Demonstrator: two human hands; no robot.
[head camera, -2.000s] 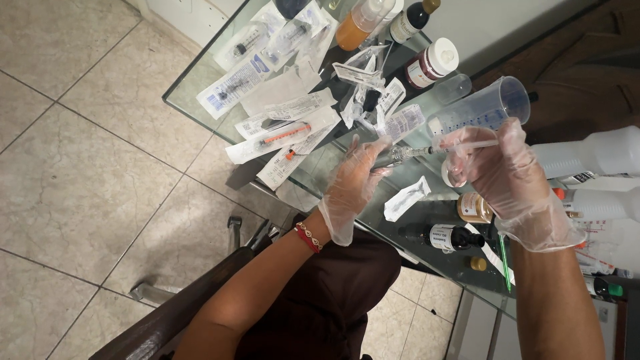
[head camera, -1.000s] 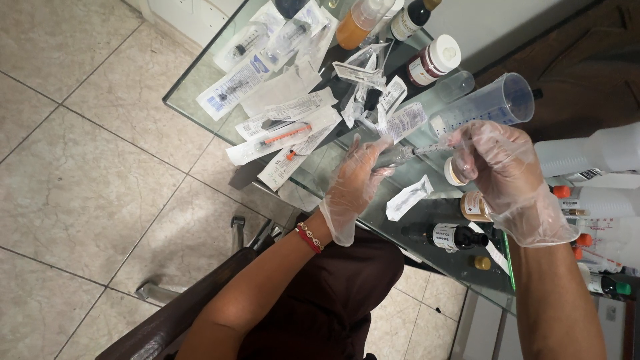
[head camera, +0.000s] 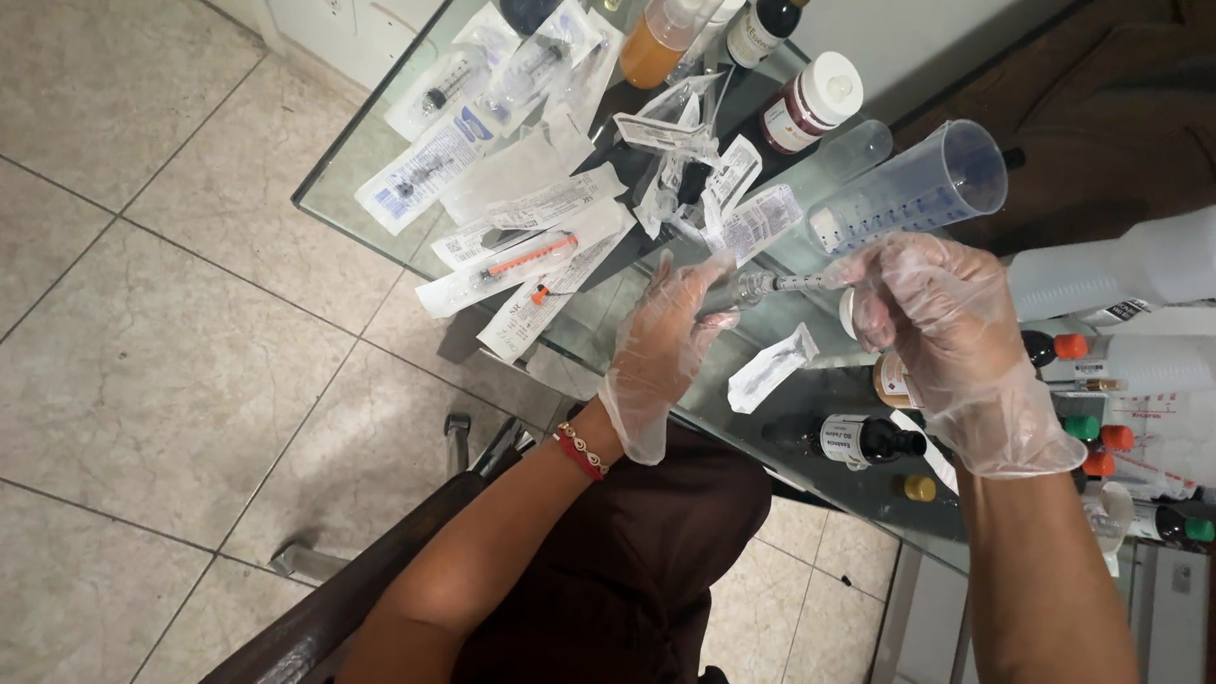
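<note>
Both hands wear clear plastic gloves. My left hand grips a small clear glass bottle, its neck pointing right. A small syringe with a graduated barrel meets the bottle's mouth. My right hand holds the syringe's other end, largely hidden by the fingers. Just above the right hand, a clear graduated plastic beaker leans on its side. An opened wrapper lies below the bottle. A dark bottle with a white label is below the right hand, near a yellow cap.
Packaged syringes and torn wrappers cover the upper left of the glass table. Behind them are a bottle of orange liquid and a white-capped dark red jar. White plastic bottles and small coloured-capped bottles stand at right. A chair is below.
My right hand stays at the syringe, its fingers now curled somewhat differently. My left hand still holds the glass bottle in about the same place.
</note>
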